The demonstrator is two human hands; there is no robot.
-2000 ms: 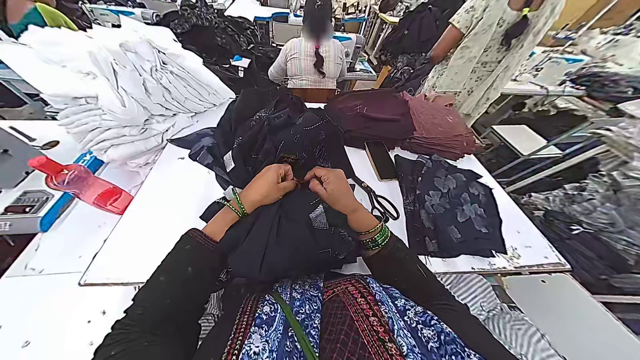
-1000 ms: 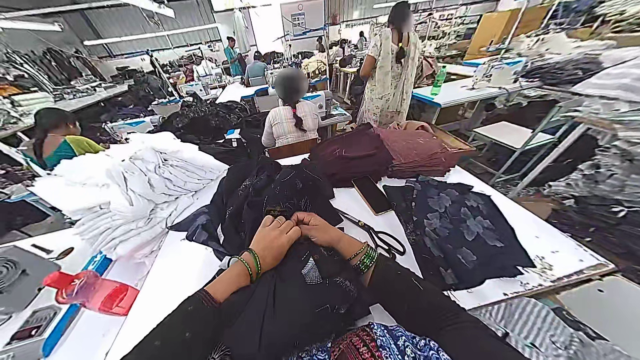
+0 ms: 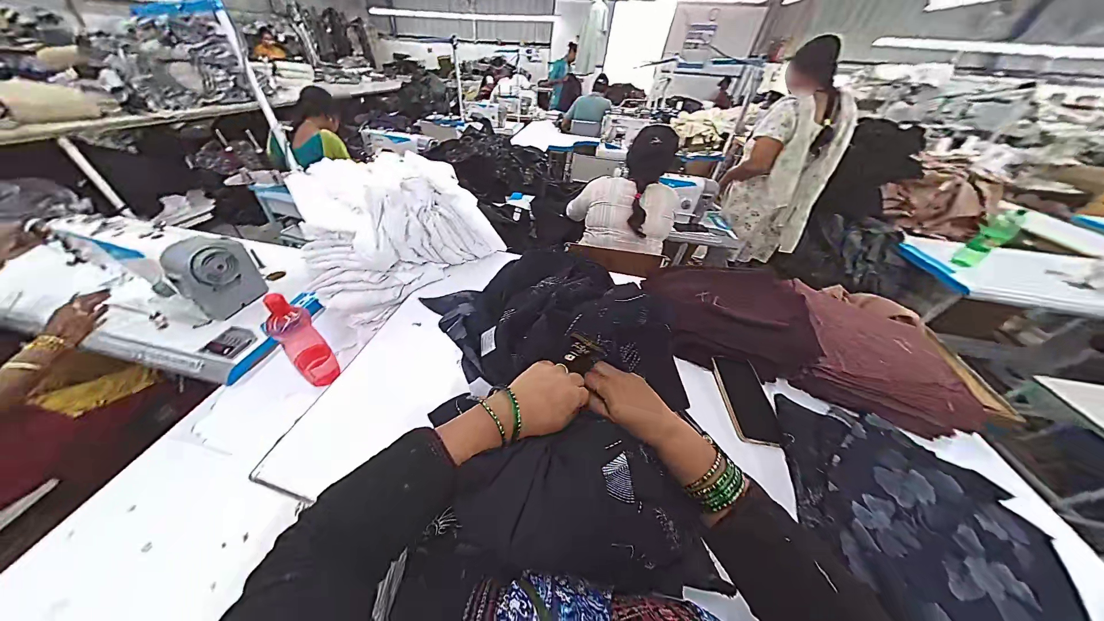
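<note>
A dark navy patterned garment (image 3: 561, 492) lies bunched on the white table in front of me. My left hand (image 3: 548, 398) and my right hand (image 3: 628, 398) meet at its middle, fingertips pinching the cloth close together. Just beyond the fingers, a dark label with gold marks (image 3: 583, 349) shows on the fabric. Green bangles ring both wrists. To the right of the garment lies a smartphone (image 3: 747, 402), with a dark floral cloth (image 3: 914, 509) nearer to me. The exact grip of the fingertips is partly hidden.
White cloth (image 3: 401, 216) is piled at the back left, near a red plastic bottle (image 3: 302, 339) and a sewing machine (image 3: 211, 276). Maroon cloth (image 3: 733, 315) is stacked behind the phone. A co-worker's hand (image 3: 76, 319) shows at far left; several people are beyond the table (image 3: 345, 431).
The view has tilted up and swung left. Both hands remain together on the dark garment. The scissors seen beside it earlier are no longer visible.
</note>
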